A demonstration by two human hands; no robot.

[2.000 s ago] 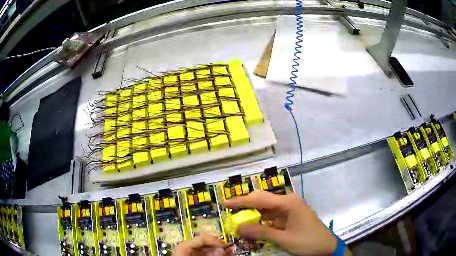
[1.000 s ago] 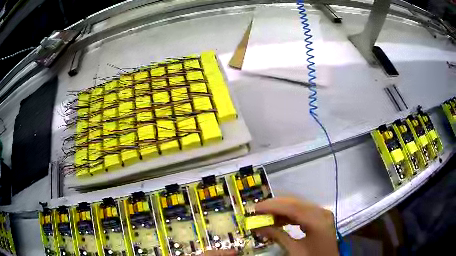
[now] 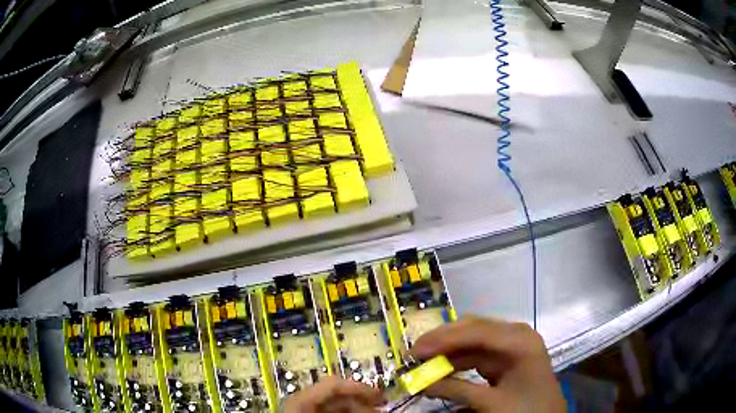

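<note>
My right hand (image 3: pixel 492 363) holds a yellow transformer (image 3: pixel 427 375) between thumb and fingers, over the lower part of the rightmost circuit board (image 3: pixel 416 310) in the near row. Dark leads trail from the transformer toward my left hand (image 3: pixel 335 397). My left hand is at the bottom edge, partly cut off, its fingertips near the leads; whether it grips them is hard to tell. Several more yellow transformers (image 3: pixel 246 189) lie in rows with dark leads across them, on a white separator sheet (image 3: pixel 323 234) behind the boards.
A blue coiled cord (image 3: pixel 502 81) hangs down right of centre and runs toward my right wrist. Another group of boards (image 3: pixel 666 234) sits on the metal-edged track (image 3: pixel 597 335) at right. A black mat (image 3: pixel 60 193) lies at left, a metal upright (image 3: pixel 611 48) stands at back right.
The view has shifted. My right hand still holds the transformer, now tilted, after moving it over the rightmost board. More of my left hand shows than one second ago.
</note>
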